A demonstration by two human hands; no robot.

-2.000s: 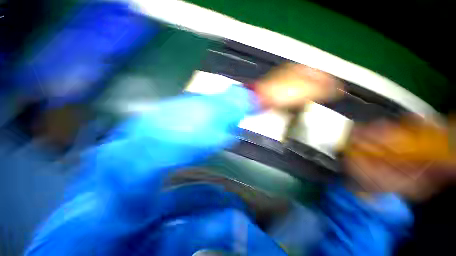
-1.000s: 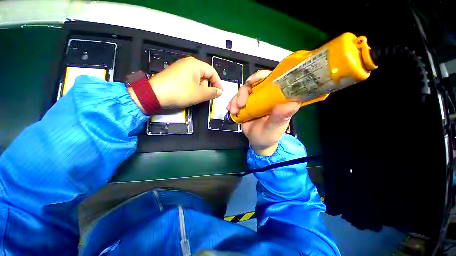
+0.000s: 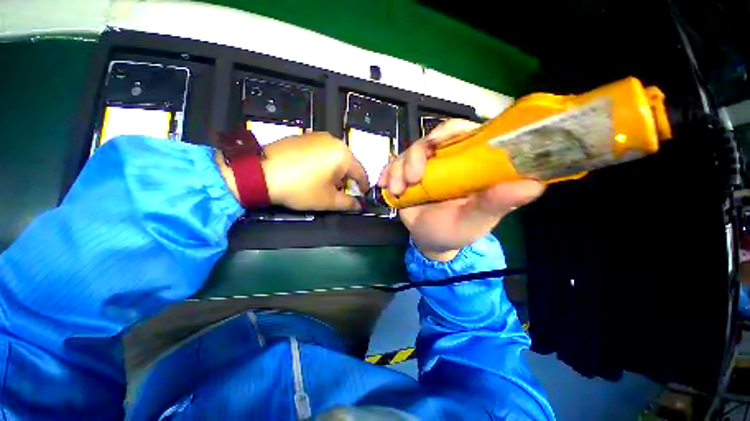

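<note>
My right hand (image 3: 456, 185) is shut on the yellow-orange electric screwdriver (image 3: 534, 148), held slanted, its tip low at the near end of the third smartphone from the left (image 3: 371, 148). My left hand (image 3: 317, 173) has its fingertips bent close beside the screwdriver tip, over that phone's near left corner. Whether a screw is between them is too small to tell. The phone lies in a pocket of the black tray (image 3: 329, 107). It is black at the far end with a white battery area. My left hand and wristband partly hide the second phone (image 3: 275, 103).
The leftmost phone (image 3: 146, 86) is partly under my left sleeve. A fourth pocket is mostly hidden by my right hand. A white strip (image 3: 247, 29) runs behind the tray, with a green surface (image 3: 395, 33) beyond. A thin black cord (image 3: 460, 279) crosses my right sleeve. A dark mass stands at right.
My left hand has moved right and nearer, its fingertips now beside the screwdriver tip. The screwdriver's rear end has shifted right and slightly lower in the picture. The strong blur is gone.
</note>
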